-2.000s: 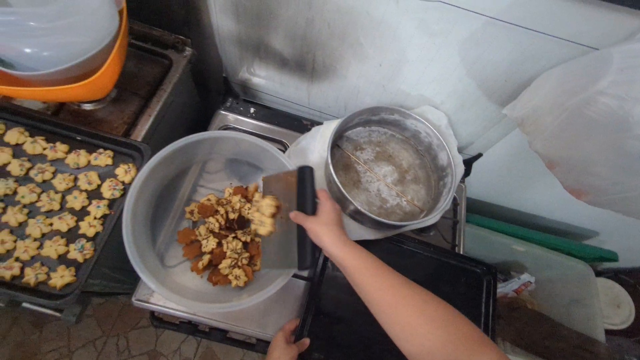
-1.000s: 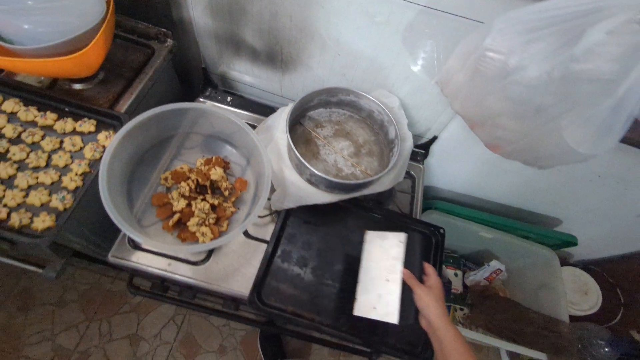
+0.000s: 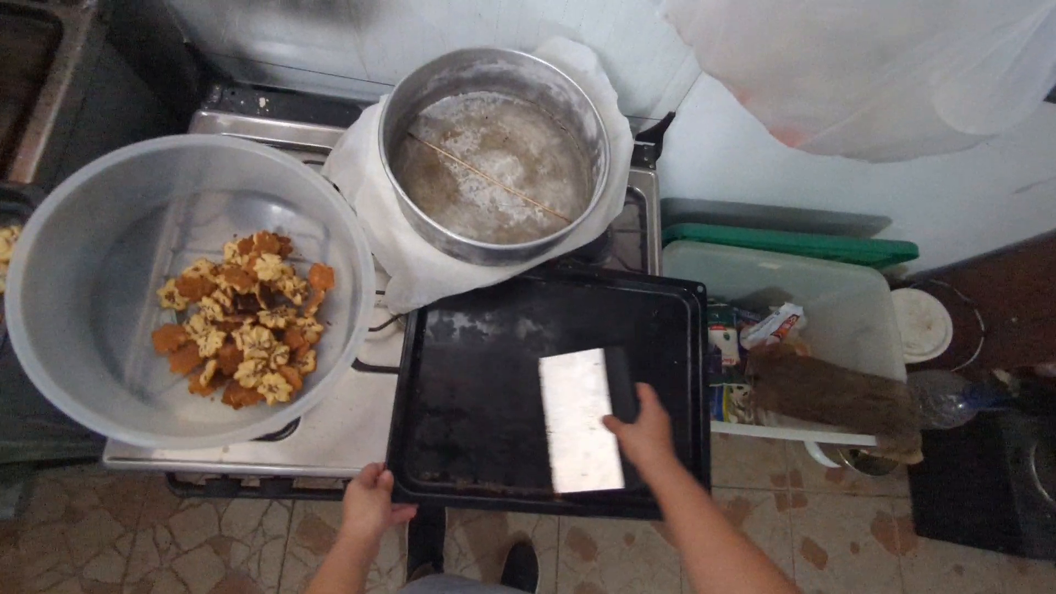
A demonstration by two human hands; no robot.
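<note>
My right hand (image 3: 648, 425) grips the black handle of a metal dough scraper (image 3: 582, 421), its blade lying over a black baking tray (image 3: 478, 388). At the tray's near left corner, my left hand (image 3: 371, 503) holds the rim between thumb and fingers. Flower-shaped cookies (image 3: 247, 322), some pale and some browner, are heaped in a large translucent plastic bowl (image 3: 66, 363) left of the tray. Only a few specks and stains show on the tray.
Behind the tray, a round metal pan (image 3: 392, 157) with a thin stick inside sits on white cloth or paper (image 3: 429, 285) on the stove (image 3: 330, 458). At right are a plastic bin (image 3: 858, 330) of packets, a green lid (image 3: 784, 243) and a hanging plastic bag (image 3: 891, 74).
Two seconds ago the scraper was over the bowl with cookies by its blade; now it is over the tray. My left hand, out of view one second ago, holds the tray's corner. The view has shifted.
</note>
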